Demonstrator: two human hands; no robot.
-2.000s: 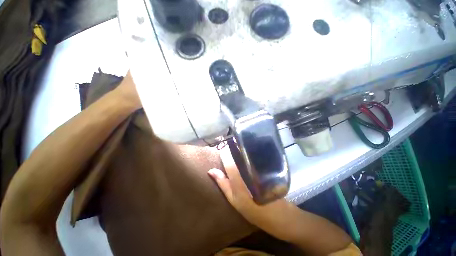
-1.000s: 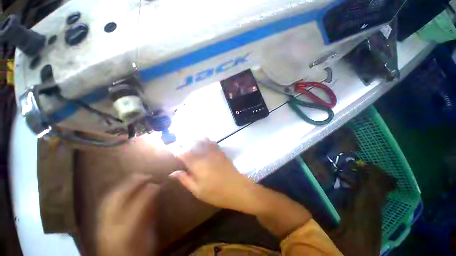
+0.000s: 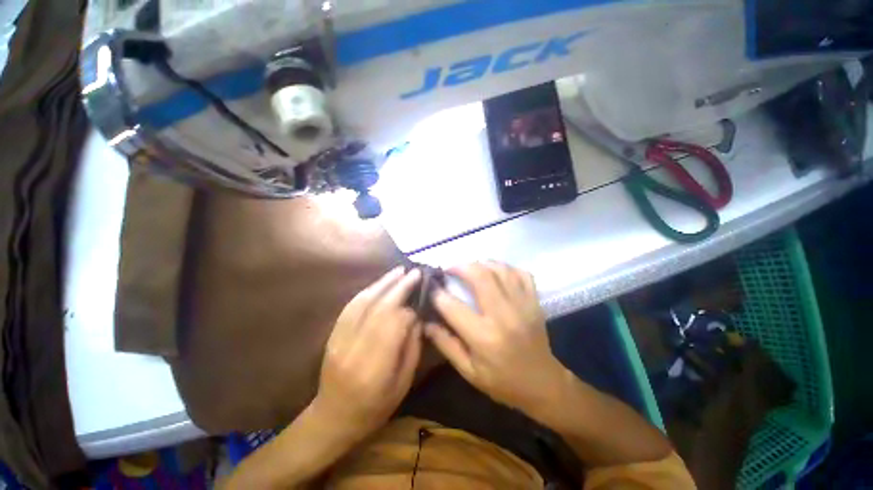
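A dark brown garment panel [image 3: 268,287] lies on the white machine table, left of and below the needle area [image 3: 359,191], with a folded strip along its left side. My left hand [image 3: 373,340] and my right hand [image 3: 493,325] meet at the panel's right edge. The fingers of both hands pinch a dark bunched part of the cloth [image 3: 427,287] between them. The exact fold under the fingertips is hidden. The needle area is in bright light under the white machine head [image 3: 498,57].
A lit smartphone [image 3: 531,148] lies right of the needle. Scissors with red and green handles [image 3: 675,187] lie right of it. A long brown stack of panels [image 3: 38,239] is at far left. A green basket [image 3: 785,335] with brown pieces stands at lower right.
My left hand has moved from over the panel to its right edge and taken hold there beside my right hand. The view has shifted, and the brown stack shows more at left.
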